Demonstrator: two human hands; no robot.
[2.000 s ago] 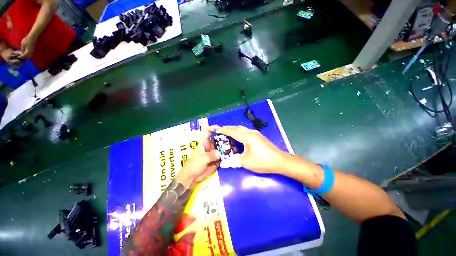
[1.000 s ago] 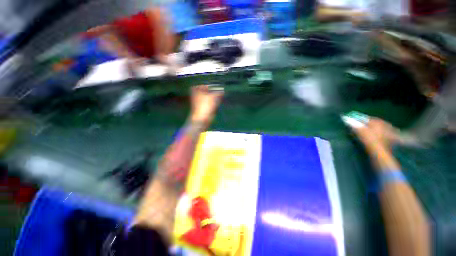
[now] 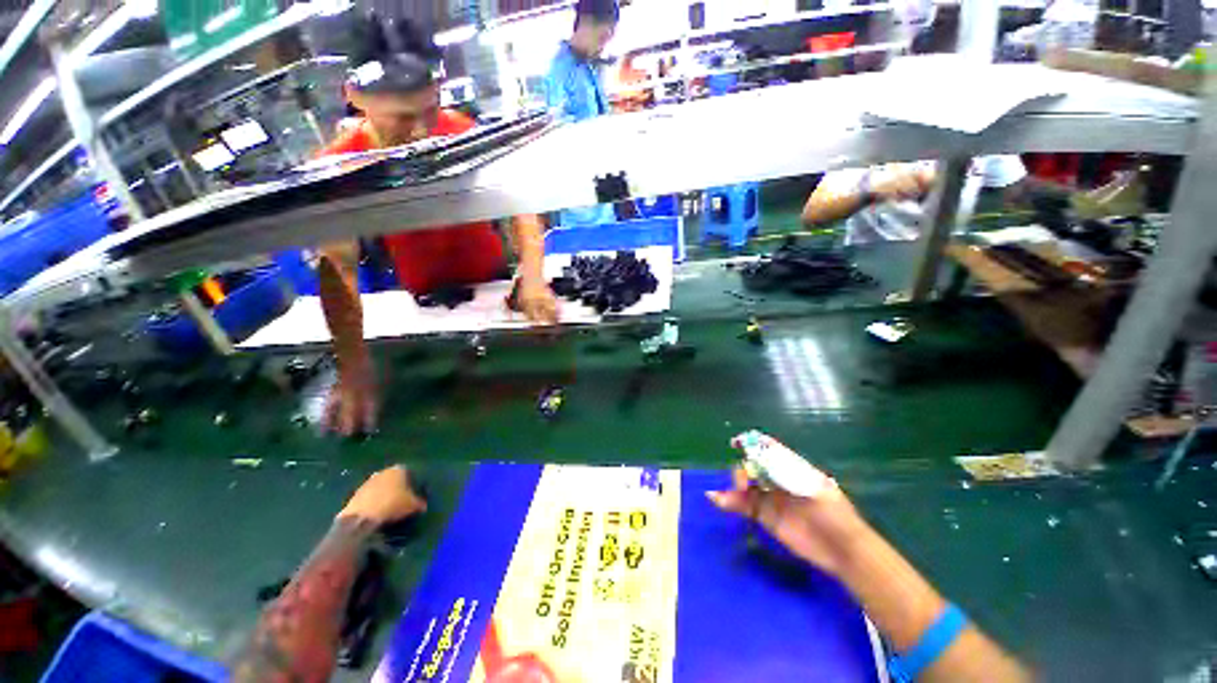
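Note:
My right hand (image 3: 803, 518), with a blue wristband, holds a small circuit board (image 3: 779, 464) with a pale face and some green at its tip, raised over the right part of the blue-and-yellow carton sheet (image 3: 587, 560). A dark corded part (image 3: 774, 558) lies below that hand on the carton. My left hand (image 3: 383, 499), with a tattooed forearm, is left of the carton, its fingers at a black part (image 3: 407, 518) at the top of the pile of black parts (image 3: 360, 607). Whether the fingers grip it cannot be told.
A blue crate (image 3: 114, 656) stands at lower left. Loose boards (image 3: 661, 342) and small parts lie on the green line surface (image 3: 467, 427). A person in red opposite reaches over it. Beyond are heaped black parts (image 3: 607, 280), a white overhead shelf (image 3: 747, 140) and a metal post (image 3: 1134, 267).
The view has tilted up. My left hand has gone from beyond the carton to the black pile at left. My right hand, still with the board, has come in over the carton.

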